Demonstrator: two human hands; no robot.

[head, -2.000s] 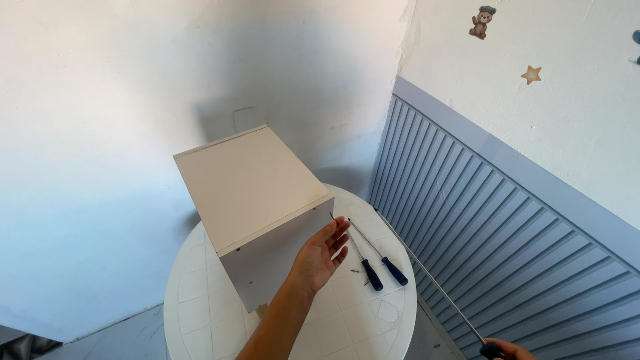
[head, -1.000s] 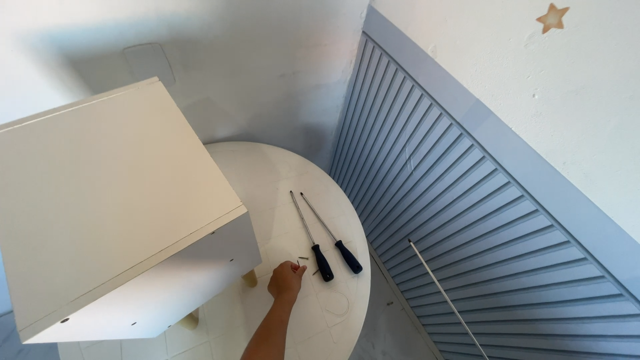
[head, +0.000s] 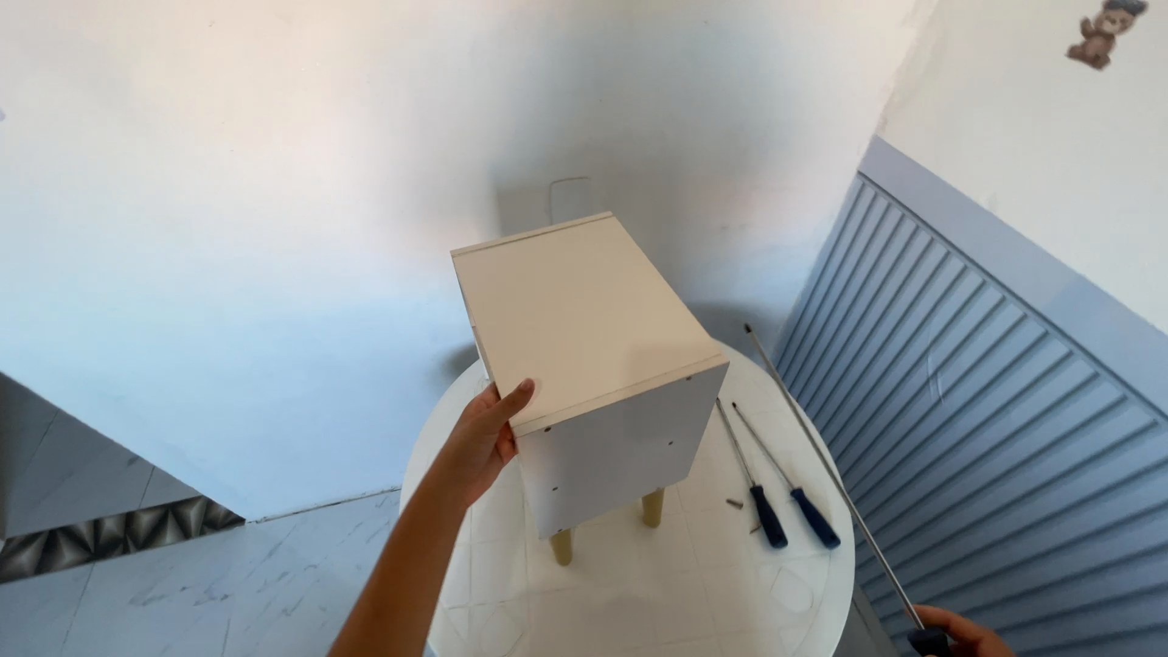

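Note:
A white box-shaped cabinet (head: 584, 319) stands on short wooden legs (head: 652, 507) upon a round white table (head: 639, 602). My left hand (head: 479, 436) grips its near left edge, the thumb on the top panel and the fingers around the side. Small screw holes or screw heads show in the near panel. At the lower right my right hand (head: 963, 630), partly cut off by the frame, holds a long screwdriver (head: 858, 520) by its dark handle, with the shaft pointing up and away to the left. The tip is beyond the table's right edge in the picture, near the wall corner.
Two screwdrivers, one with a black handle (head: 768, 518) and one with a blue handle (head: 815, 520), lie on the table right of the cabinet. A small screw (head: 734, 503) lies beside them. A ribbed blue-grey wall panel (head: 995, 383) borders the right side; a pale wall (head: 347, 274) rises behind.
My left hand has moved from the small parts by the screwdrivers to the cabinet's near left edge and taken hold there. The view has shifted strongly. My right hand is back in view.

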